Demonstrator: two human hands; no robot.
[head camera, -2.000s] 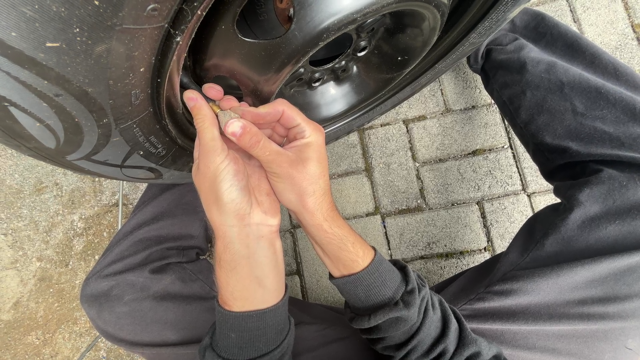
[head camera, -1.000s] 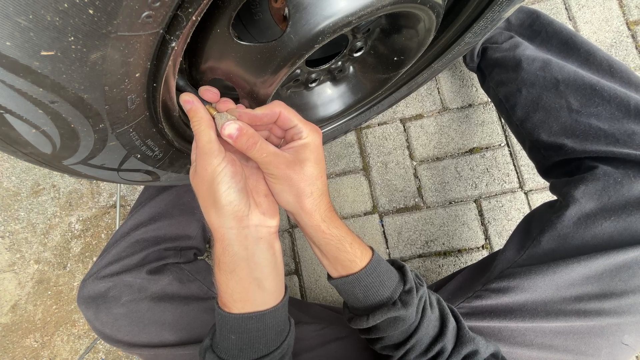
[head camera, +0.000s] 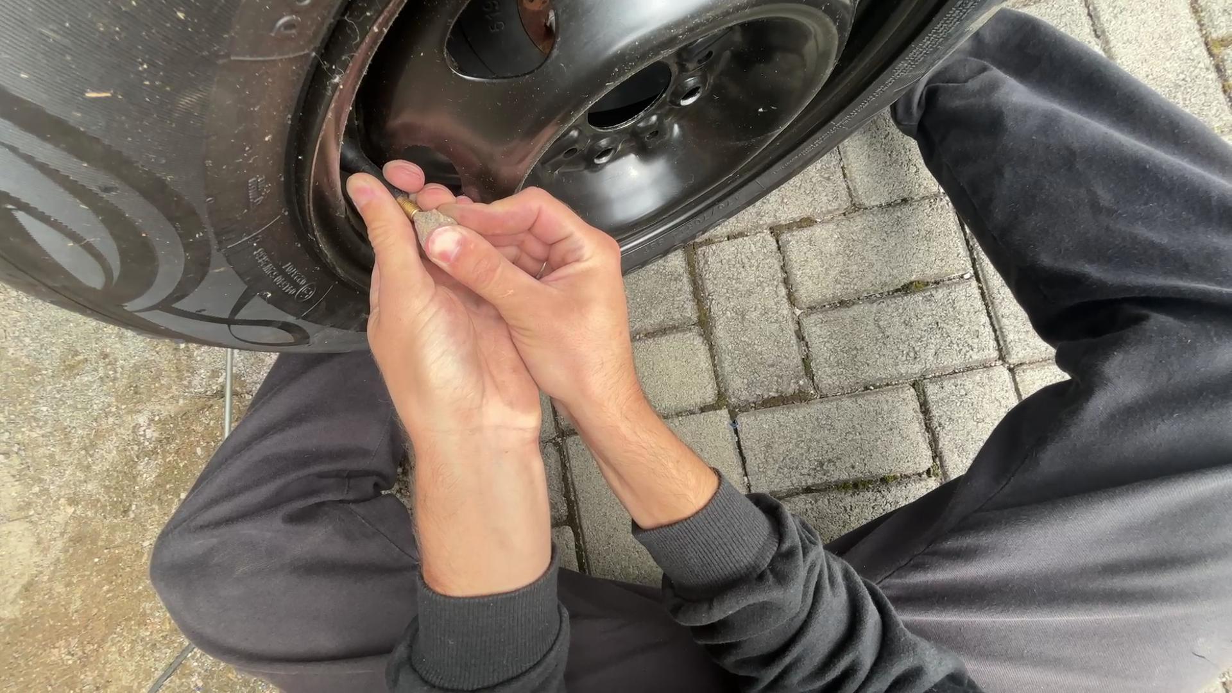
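Observation:
A black steel wheel rim (head camera: 423, 106) with its tire (head camera: 125, 192) fills the upper left. Inside the rim edge, a valve stem shows a brass-coloured threaded end (head camera: 410, 207). My right hand (head camera: 577, 298) pinches a small rough grey piece (head camera: 435, 223), perhaps a valve cap, between thumb and forefinger, against that end. My left hand (head camera: 438, 337) lies palm up beside and partly beneath the right one, its thumb and fingertips around the stem. Those fingers hide part of the stem, and the far side of the grey piece is out of sight.
Both my legs in dark trousers (head camera: 289, 520) frame the work from left and right. Grey paving blocks (head camera: 857, 433) lie under the wheel, with rough sandy ground (head camera: 77, 481) to the left. A thin cable or rod (head camera: 229, 390) runs near the left leg.

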